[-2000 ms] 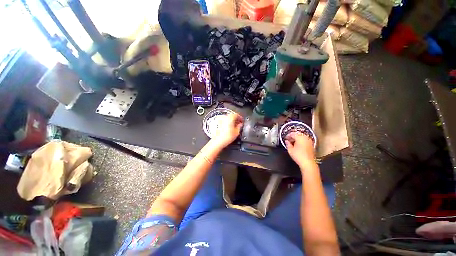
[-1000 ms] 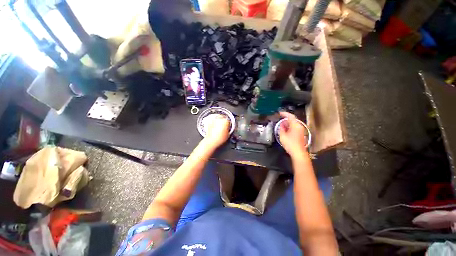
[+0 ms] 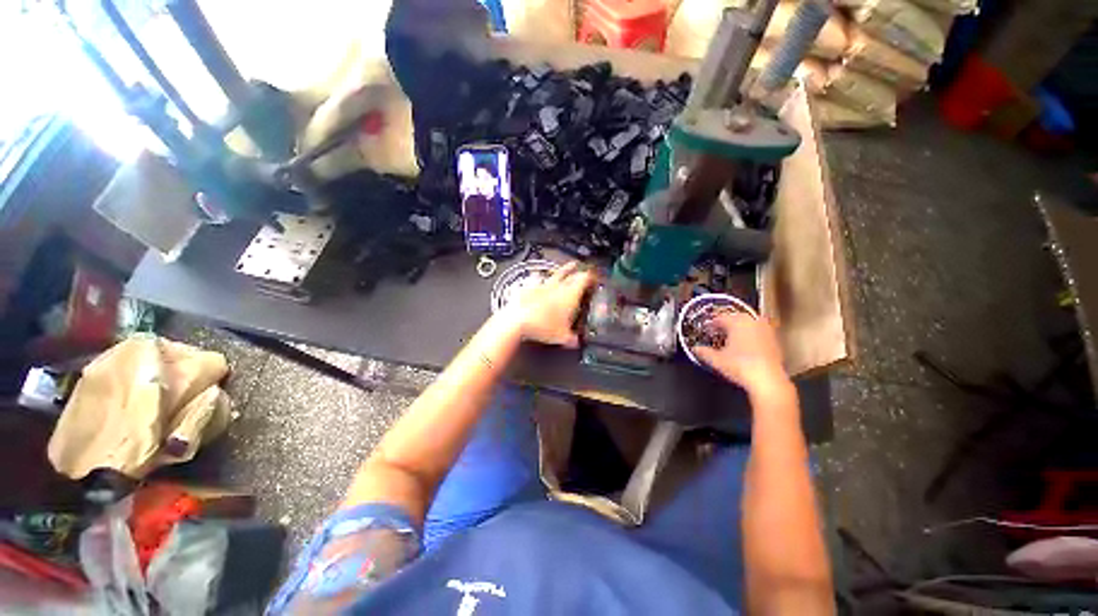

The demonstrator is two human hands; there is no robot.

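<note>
The green press (image 3: 674, 217) stands in front of me, with its grey metal fixture (image 3: 631, 325) between two round dishes. My left hand (image 3: 555, 307) is at the left side of the fixture, its fingertips touching or nearly touching it; whether it holds a small part is too blurred to tell. The left dish (image 3: 503, 284) is partly covered by that hand. My right hand (image 3: 743, 348) has its fingertips in the right dish (image 3: 689, 341), over dark small pieces; I cannot tell if they hold one.
Black plastic parts (image 3: 578, 144) are piled behind the press, against a board wall (image 3: 804, 241) at right. A lit phone (image 3: 485, 199) stands left of the left dish. A second press with a drilled plate (image 3: 285, 249) is at left. An open sack (image 3: 651, 472) hangs below the bench edge.
My left hand has moved from inside the left dish to the fixture. My right hand has shifted slightly and its fingers are lower in the right dish. The camera view has shifted too.
</note>
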